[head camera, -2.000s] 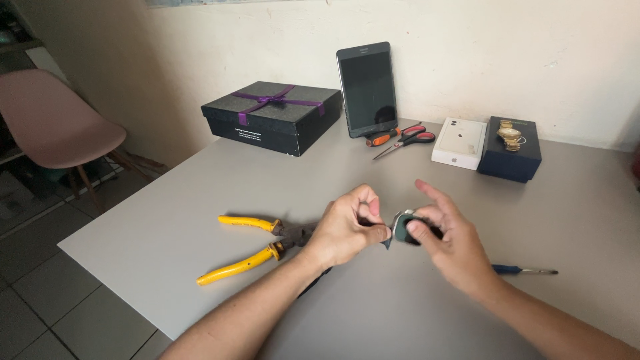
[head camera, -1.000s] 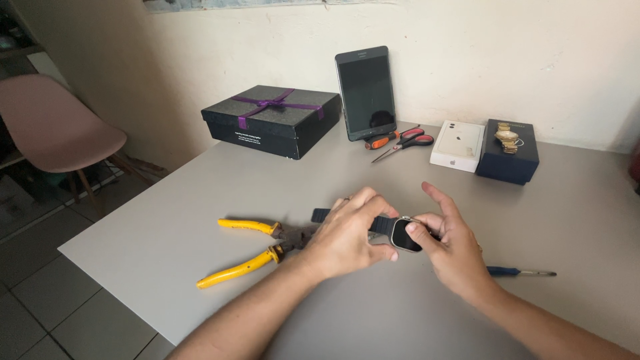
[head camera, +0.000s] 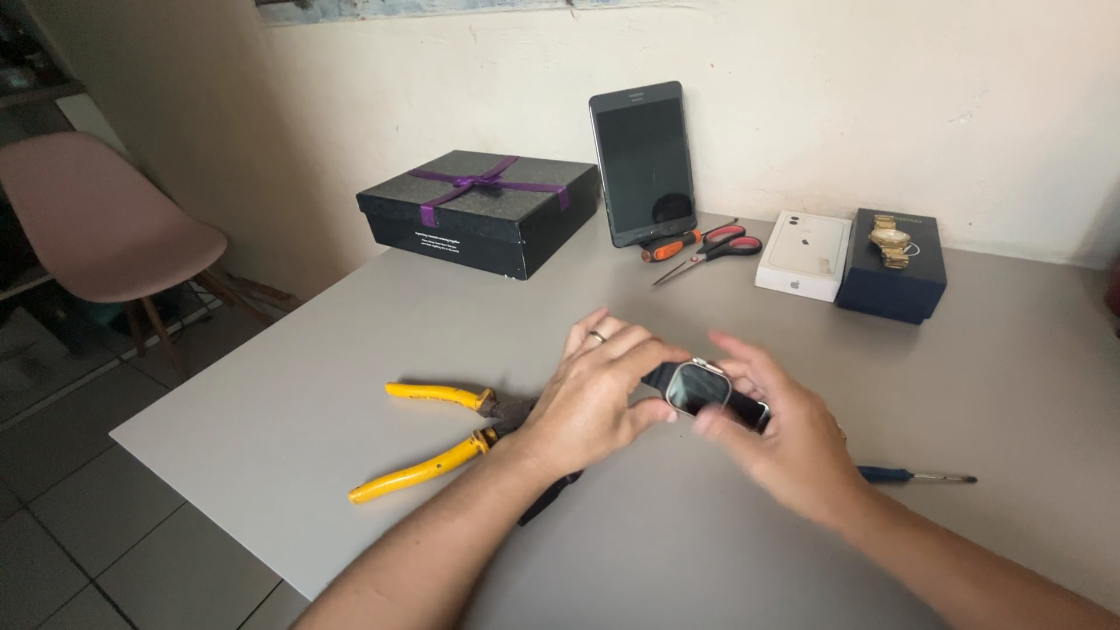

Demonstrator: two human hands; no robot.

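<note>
Between my hands is a smartwatch [head camera: 698, 388] with a metal case and a dark band, its screen facing up. My left hand [head camera: 595, 394] grips the band on the left side of the case, thumb below and fingers above. My right hand [head camera: 779, 429], slightly blurred, is at the case's lower right edge and the other band part [head camera: 745, 409]; how firmly it holds is unclear. Yellow-handled pliers [head camera: 437, 464] lie spread on the table beside my left hand, their jaws partly hidden. Under my left forearm a black item [head camera: 549, 499] shows in part.
At the back stand a black box with purple ribbon [head camera: 481, 206], a tablet [head camera: 646, 166], an orange screwdriver [head camera: 672, 246], scissors [head camera: 722, 245], a white phone box [head camera: 802, 256] and a dark blue box [head camera: 892, 280] bearing a gold watch [head camera: 891, 238]. A blue-handled screwdriver [head camera: 910, 476] lies right.
Two seconds ago the watch case was in my right hand with my left hand at its edge. Now the case lies between both hands, with band on both sides.
</note>
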